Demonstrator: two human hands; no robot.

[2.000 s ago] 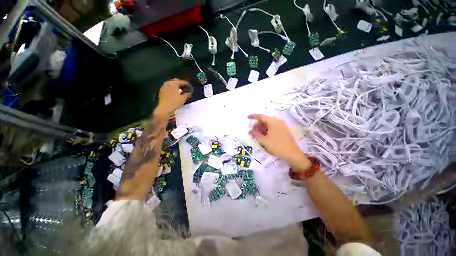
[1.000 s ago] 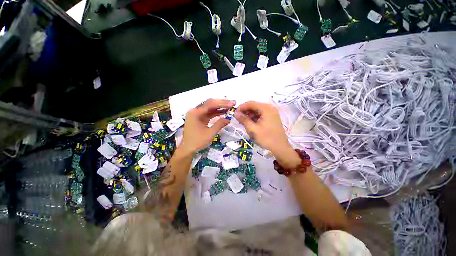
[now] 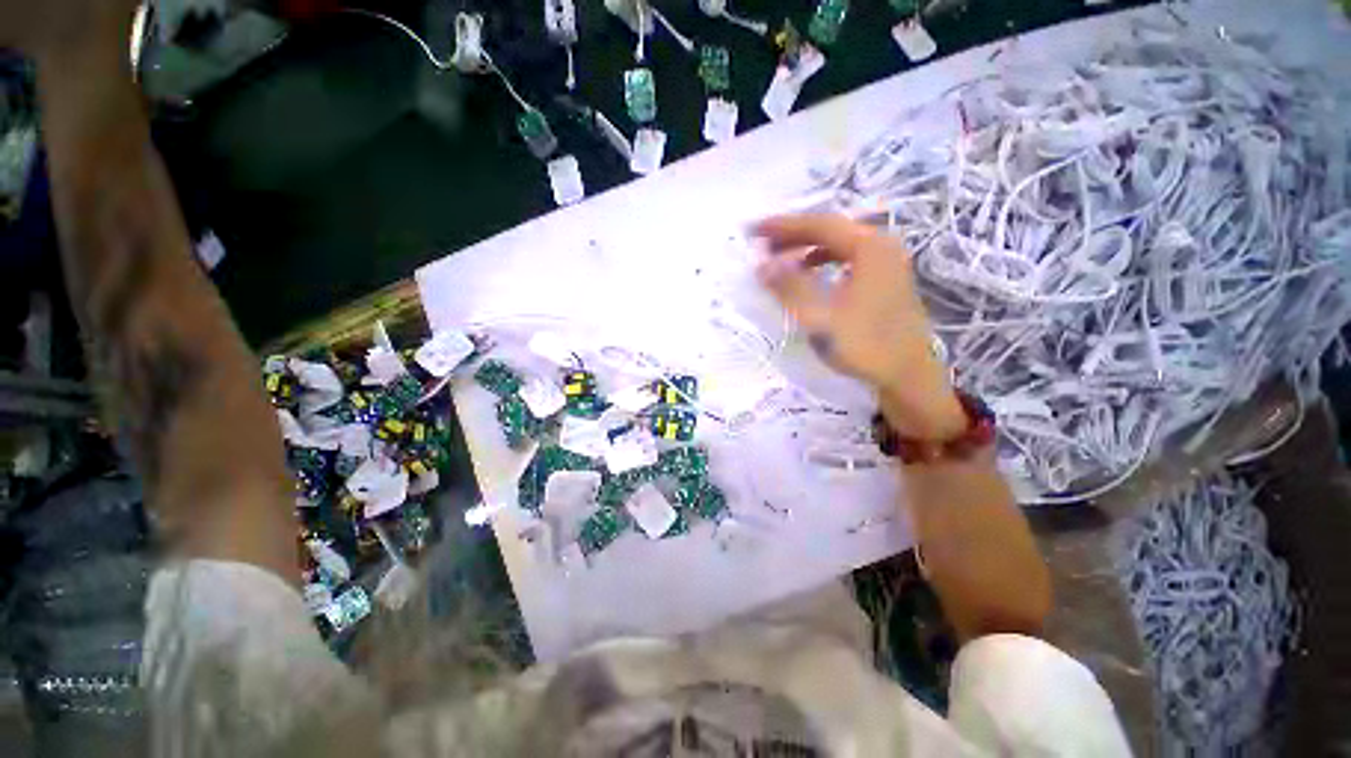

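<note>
My left arm reaches to the top left corner; my left hand (image 3: 77, 21) is cut off by the edge, so its fingers are hidden. My right hand (image 3: 856, 304) is over the white sheet, blurred, with fingers bent and apart and nothing visible in it. Green circuit boards (image 3: 605, 526) with white squares (image 3: 649, 511) and yellow-black parts lie heaped on the sheet below it. White cables (image 3: 1037, 282) are heaped at the right. Joined board-and-cable sets lie in a row on the dark green belt (image 3: 356, 163), one with its board (image 3: 535, 132) nearest the left.
The white sheet (image 3: 622, 274) borders the belt. A mixed pile of boards and white squares (image 3: 378, 486) lies left of the sheet. More bundled cables (image 3: 1215, 600) fill a container at the lower right. Dark racking stands at the far left.
My hands have separated from their meeting point over the sheet. My left arm has swung up and left; my right hand has moved right and slightly up. The view has shifted, pushing the belt row upward.
</note>
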